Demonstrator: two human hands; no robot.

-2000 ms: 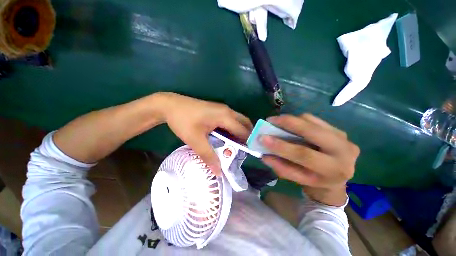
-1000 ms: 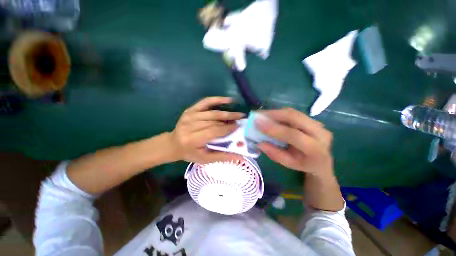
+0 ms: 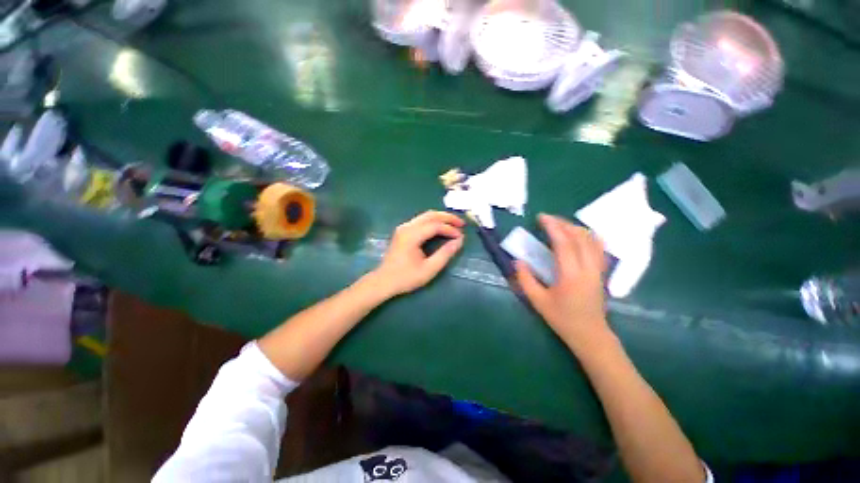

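My left hand (image 3: 421, 253) rests over the green bench (image 3: 396, 340), fingers curled, thumb apart, nothing visible in it. My right hand (image 3: 573, 283) is low over the bench, thumb and index spread around a light-blue block (image 3: 528, 253); whether it grips the block is unclear. A hammer with a black handle (image 3: 494, 247) lies between my hands, its head end beside a white cloth (image 3: 504, 185). A second white cloth (image 3: 627, 231) lies right of my right hand, and a second light-blue block (image 3: 691, 196) lies beyond it.
White fans (image 3: 524, 42) stand across the bench, with another fan (image 3: 724, 61) at upper right. A green tape dispenser (image 3: 226, 204) with an orange roll and a clear bottle (image 3: 264, 146) are at left. A metal bracket (image 3: 830, 192) and clear plastic (image 3: 828, 300) are at right.
The white fan has left my hands. My hands have moved apart over the bench, the right one still at the block. The view has lifted, showing fans at the far side.
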